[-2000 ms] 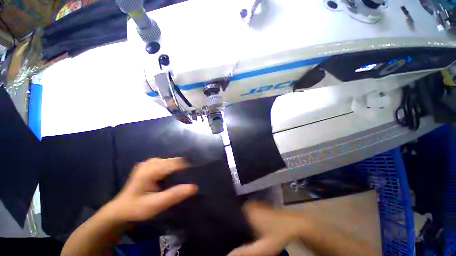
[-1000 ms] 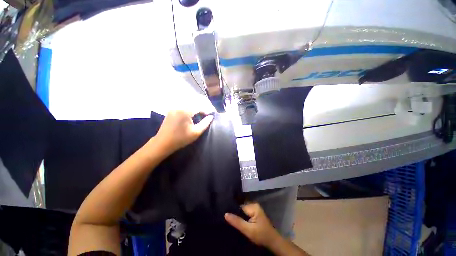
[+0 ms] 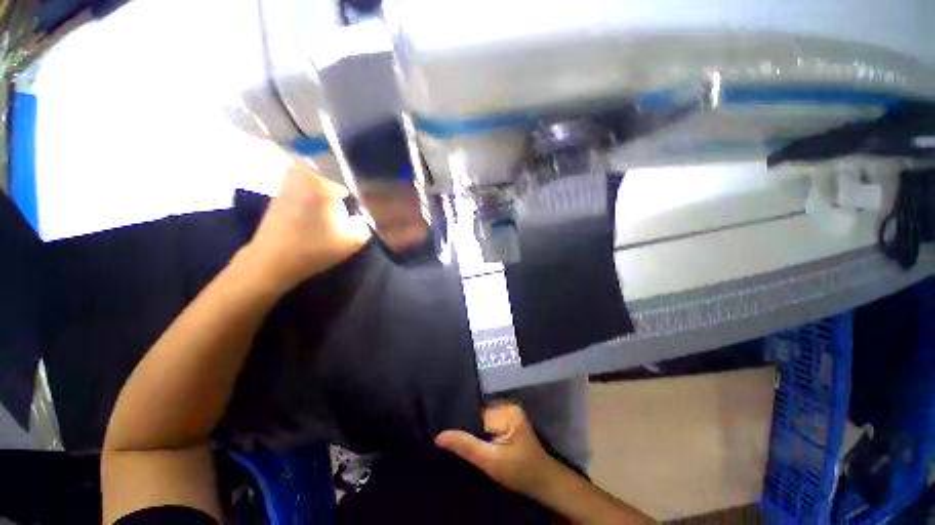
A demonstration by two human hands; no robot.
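Observation:
A dark garment piece [image 3: 400, 338] lies on the machine bed under the lit needle area and hangs over the front edge. My left hand [image 3: 313, 220] holds it down left of the presser foot, fingertips partly hidden behind the shiny guard [image 3: 374, 154]. My right hand [image 3: 502, 446] grips the cloth's right edge between thumb and fingers at the front edge of the table. A small cut piece [image 3: 567, 287] with one curved side lies right of the needle, partly under the machine head [image 3: 656, 51]. The needle tip is lost in glare.
More dark panels [image 3: 123, 308] lie at left. A printed ruler [image 3: 738, 305] runs along the table's front edge. Black-handled scissors [image 3: 904, 226] lie at far right. A blue plastic basket [image 3: 810, 410] and a tan board [image 3: 682, 441] are below the table.
My hands have moved from the loose cloth, the left up to the needle area and the right to the cloth's front edge. The view has come closer to the machine head.

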